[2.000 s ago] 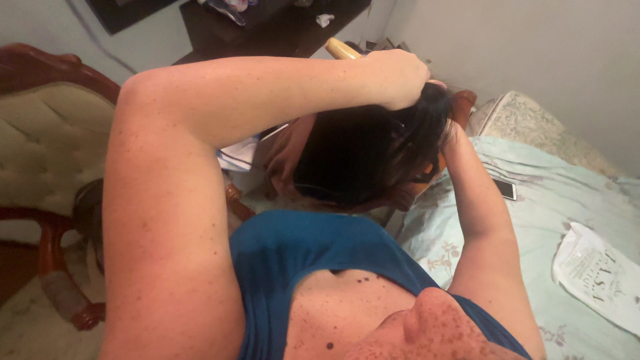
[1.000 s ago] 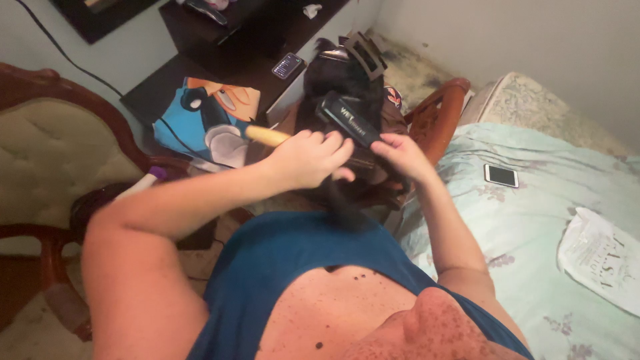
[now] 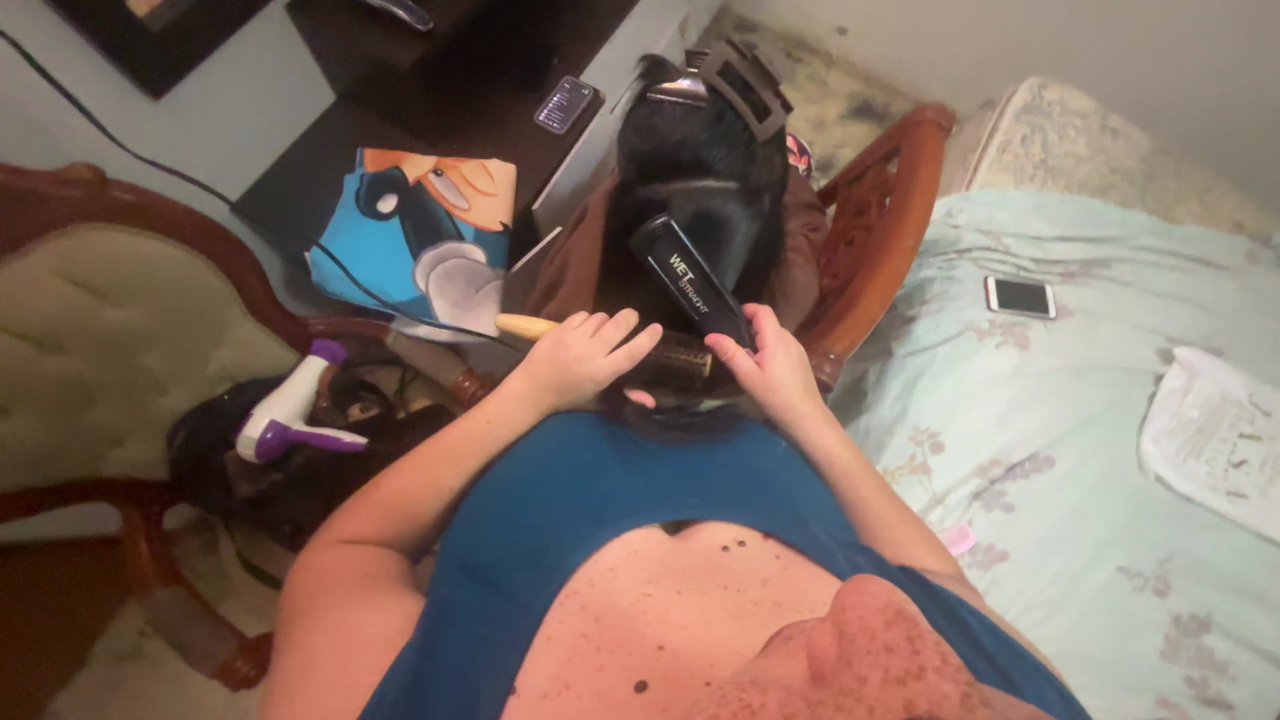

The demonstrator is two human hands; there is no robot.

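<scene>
A seated person's long dark hair hangs in front of me, its upper part pinned by a large brown claw clip and a metal clip. My left hand is around a round hairbrush with a light wooden handle; its bristled barrel lies by the lower lengths of hair. My right hand holds a black flat iron by its lower end, over the hair and just above the brush barrel. The ends of the hair lie near my blue top.
A white and purple hair dryer rests on dark items on the upholstered chair at left. A dark desk holds a phone and a cartoon-printed item. At right, a bed bears another phone.
Both hands were raised at the head two seconds ago; they are now lower, at the hair lengths. Since one second ago, the flat iron and brush have shifted little relative to the hair.
</scene>
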